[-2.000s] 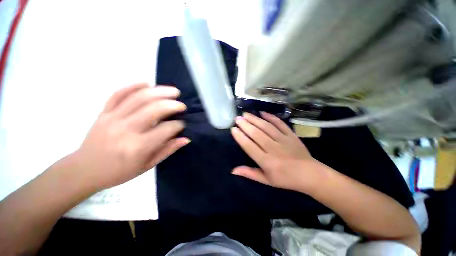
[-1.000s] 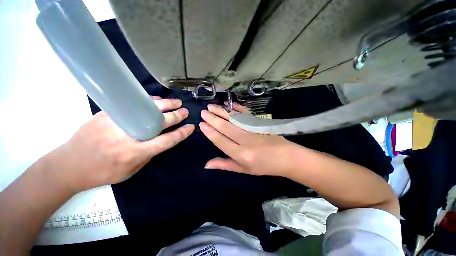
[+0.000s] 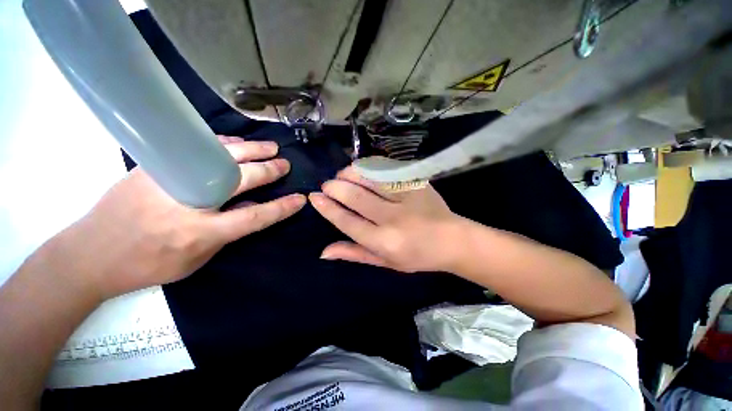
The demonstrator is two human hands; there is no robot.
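Note:
A black fabric panel (image 3: 265, 297) lies over the table and under the sewing machine head (image 3: 321, 48). My left hand (image 3: 185, 217) lies on the cloth with fingers spread, partly hidden by the grey lamp tube (image 3: 136, 104). My right hand (image 3: 385, 221) lies palm down on the cloth just in front of the needle area (image 3: 357, 140), fingertips close to my left fingertips. A pale curved arm (image 3: 449, 164) crosses over the back of my right hand. The needle tip is not clearly seen. Neither hand grips the cloth visibly.
A printed ruler scale (image 3: 128, 345) runs along the table's front edge at left. A yellow card (image 3: 673, 189) and small metal parts (image 3: 598, 172) are at right. A crumpled white bag or cloth (image 3: 477, 329) hangs below the table edge. A yellow warning label (image 3: 483, 77) is on the head.
The view has moved in closer to the machine head since two seconds ago. Both hands have stayed flat on the cloth over the last second; the left hand has come nearer the right since the first frame.

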